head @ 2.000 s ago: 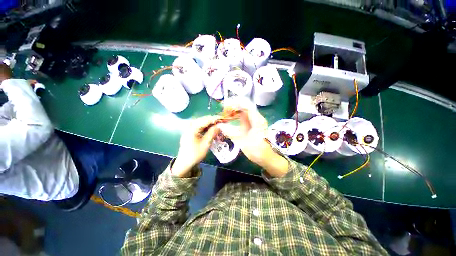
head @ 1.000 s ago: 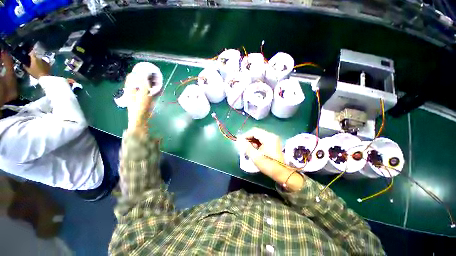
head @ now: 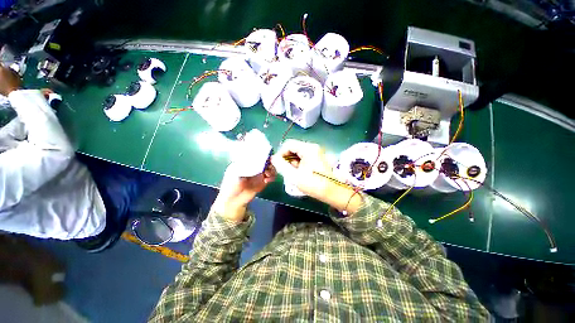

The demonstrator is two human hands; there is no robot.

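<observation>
My left hand holds a white rounded part, like a ball camera head, upright above the bench near its front edge. My right hand is close beside it, with fingers closed around wire leads. A white camera housing shows partly beneath my right hand, mostly hidden. A yellow wire runs across my right wrist. Whether the two held things touch is hidden by my fingers.
Several white housings stand grouped behind my hands. Three open housings with trailing wires stand at the right, before a grey-white screw feeder. Three ball heads lie at the left. Another person in a white sleeve sits far left.
My left hand has come back from the ball heads at the left with a white part and now meets my right hand. The ball heads at the left have gone from four to three.
</observation>
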